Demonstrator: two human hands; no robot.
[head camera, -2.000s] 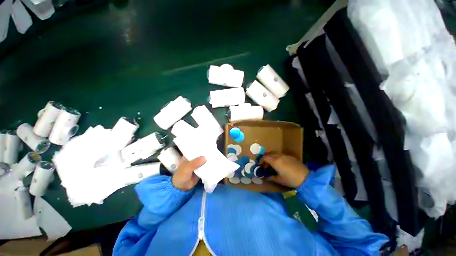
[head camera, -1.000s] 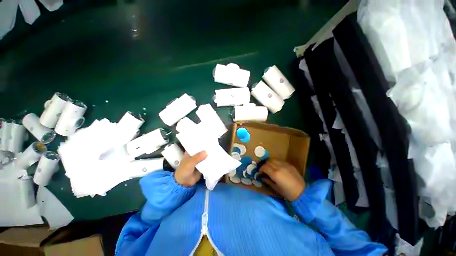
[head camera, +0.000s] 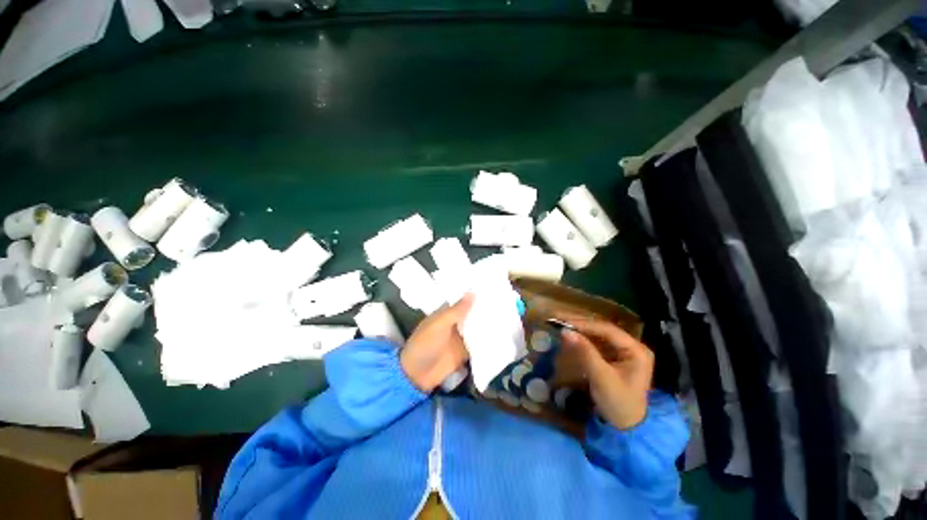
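Observation:
My left hand (head camera: 435, 348) holds a limp white foam sleeve (head camera: 494, 330) upright in front of my chest, over the left side of a small brown carton (head camera: 584, 303). My right hand (head camera: 613, 368) is above the carton's right part and pinches a small thin disc (head camera: 560, 324), seen edge-on, between thumb and finger. Several loose white and blue discs (head camera: 537, 389) lie in the carton, partly hidden by the sleeve and my right hand. White cylindrical housings (head camera: 397, 241) lie on the green belt just beyond.
A pile of flat white foam sleeves (head camera: 219, 315) lies left of centre. More white cylinders (head camera: 120, 317) lie at far left, some on white sheets (head camera: 36, 355). A large carton (head camera: 137, 496) is at lower left. Stacked black trays (head camera: 732, 305) with white bags (head camera: 864, 234) stand at right.
My left hand has brought the sleeve right, over the carton's edge. My right hand has lifted out of the discs with one disc pinched. The view has shifted, so the belt things appear lower.

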